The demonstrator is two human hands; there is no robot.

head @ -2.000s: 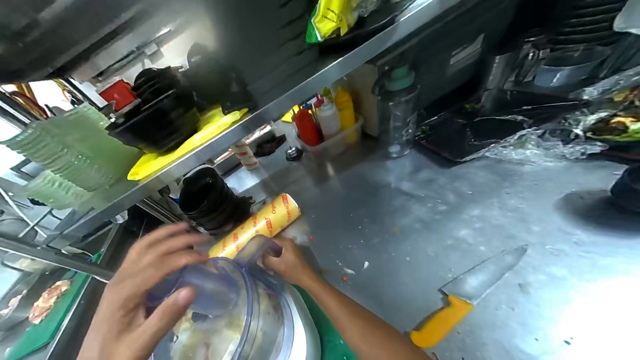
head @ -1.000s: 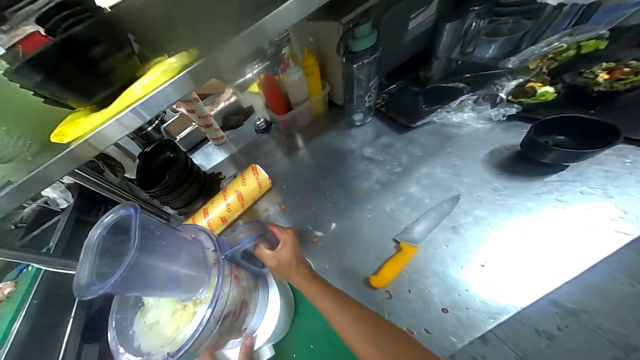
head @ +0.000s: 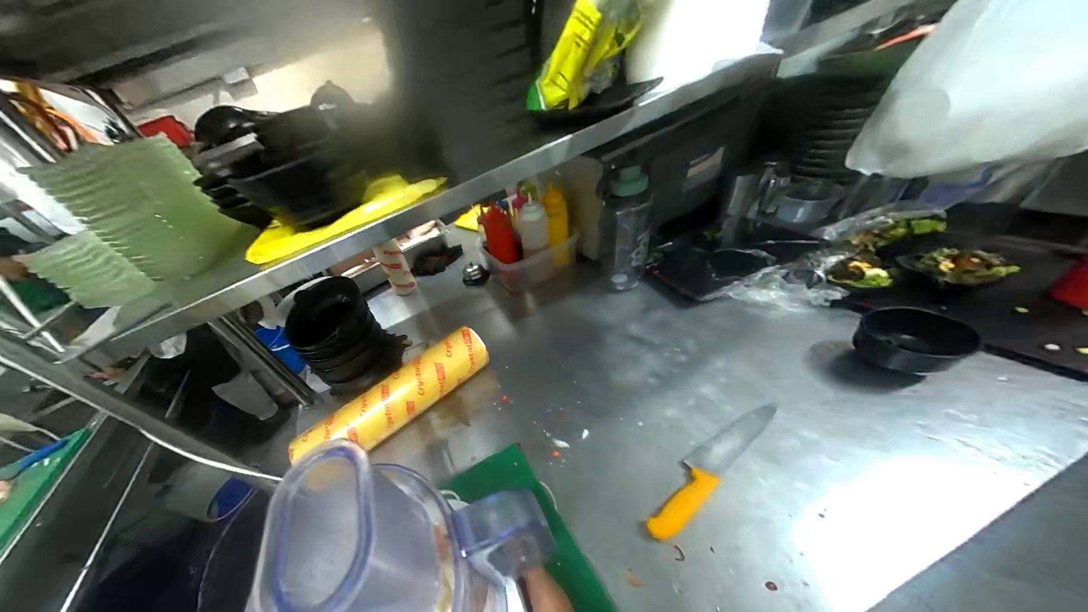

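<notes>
A clear plastic food processor bowl with a feed-tube lid (head: 399,535) fills the bottom left of the head view, over a green cutting board (head: 544,518). Part of one hand, which looks like my right hand (head: 546,590), shows at the bottom edge beside the bowl's handle (head: 506,523); its grip is mostly hidden. My left hand is out of the frame. Behind the bowl lies a yellow roll of cling film (head: 399,391). To the right, a chef's knife with a yellow handle (head: 684,506) lies on the steel counter (head: 612,365).
Stacked black bowls (head: 336,331) stand behind the roll, near squeeze bottles in a plastic bin (head: 527,268) and a clear bottle (head: 627,234). A black bowl (head: 914,340) and salad bowls (head: 960,265) sit at right. A steel shelf edge (head: 510,174) crosses above.
My left hand, seen over the processor two seconds ago, has left the frame. The processor sits lower in view than a second ago, and less of my right arm shows.
</notes>
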